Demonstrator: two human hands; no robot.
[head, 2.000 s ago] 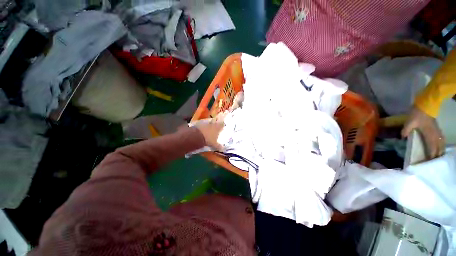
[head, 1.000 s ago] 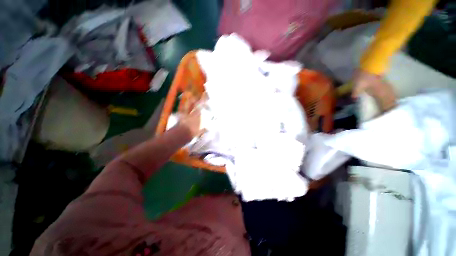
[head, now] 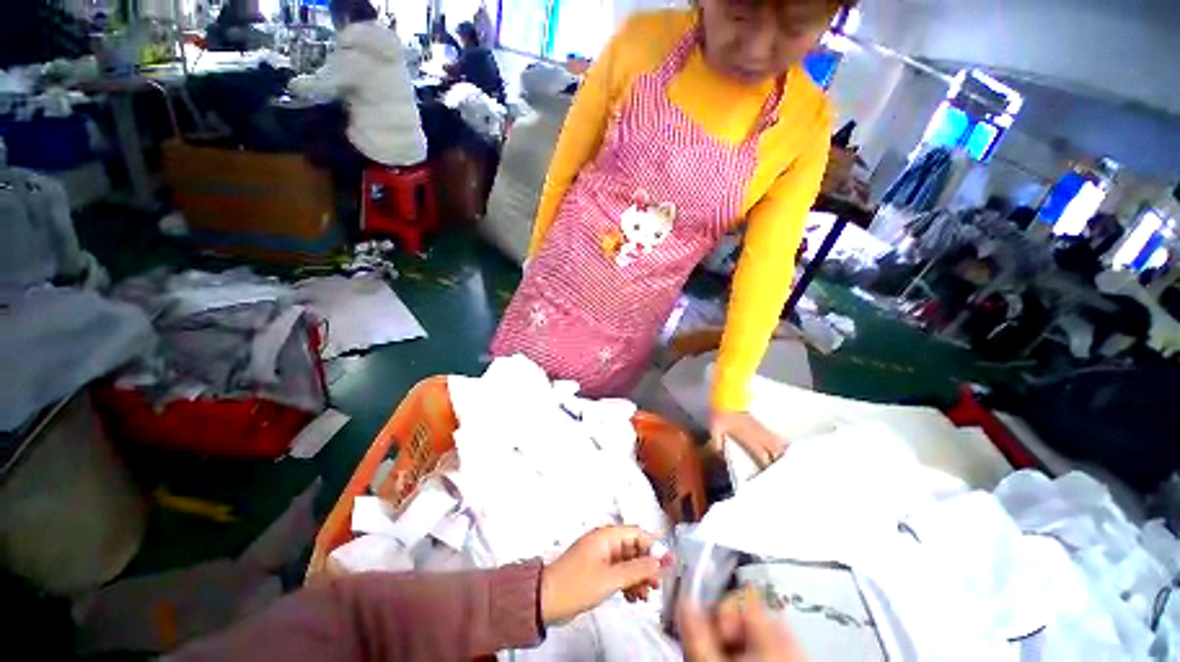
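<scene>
White cut pieces, glaring bright, are heaped in an orange basket in front of me. My left hand is over the basket's near right part, its fingertips pinched on a small white piece. My right hand is just right of it at the bottom edge, blurred and partly cut off. A blurred pale grey strip shows between the hands; whether the right hand grips it is unclear. Large white cloth lies to the right of the basket.
A person in a checked apron stands behind the basket, one hand at the white cloth. A pale surface with a floral pattern is at lower right. A red container of grey-white cloth stands left. Other workers sit behind.
The view has tilted up, showing the standing person and workshop. My left hand has left the basket's left side and moved right; my right hand has come into view.
</scene>
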